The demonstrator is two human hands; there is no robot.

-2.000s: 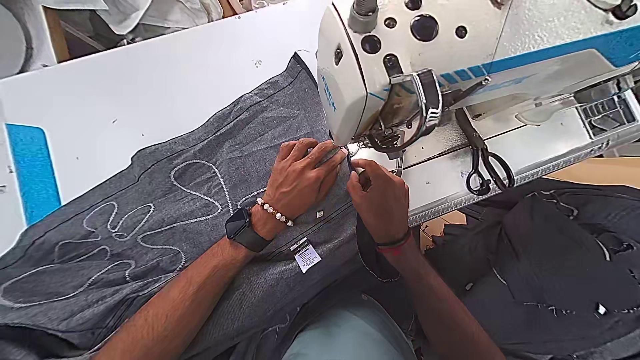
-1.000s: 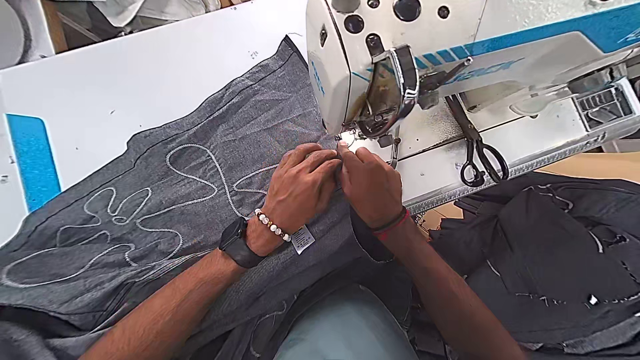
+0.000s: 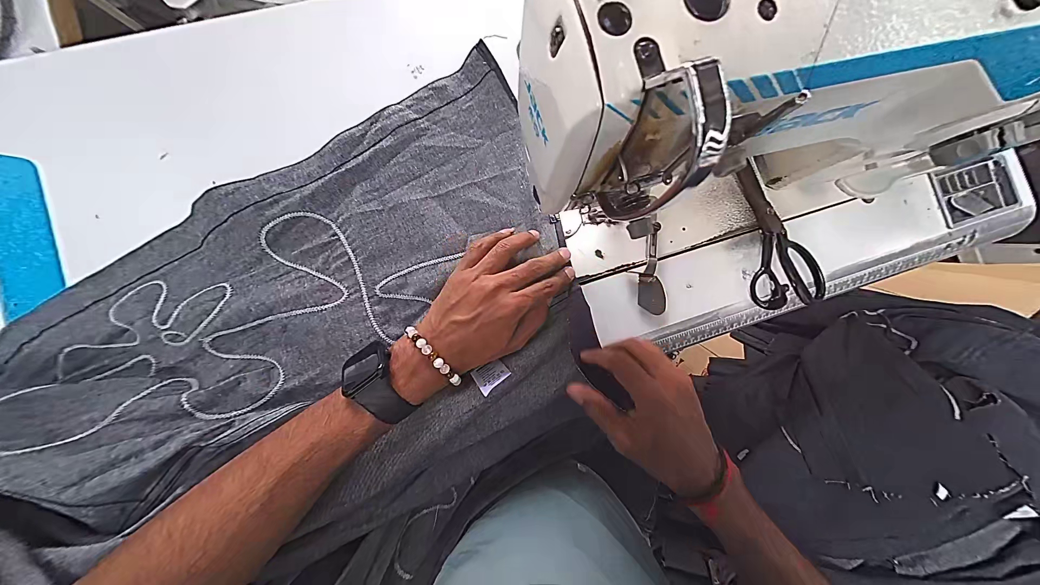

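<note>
A grey denim garment piece [image 3: 406, 162] with looping white stitching lies across the table, its edge reaching the needle area of a white and blue sewing machine [image 3: 561, 106]. My left hand [image 3: 496, 296] rests flat on the fabric just below the presser foot, fingertips by the dark edge. A white label [image 3: 491, 377] shows beside the wrist. My right hand [image 3: 642, 398] is at the dark folded edge lower down, thumb and fingers apart; whether it touches the cloth is unclear. Black-handled scissors [image 3: 784, 264] lie on the machine bed, right of both hands.
A heap of dark garments [image 3: 861, 439] with loose threads is at the lower right, beside brown cardboard [image 3: 959, 284]. A ruler strip [image 3: 715, 329] runs along the front edge of the machine bed. The white tabletop [image 3: 162, 106] extends at the left, with small lint bits on it.
Both hands were together at the needle area. The right hand has moved down toward me and its fingers have parted. The left hand now lies flatter on the cloth.
</note>
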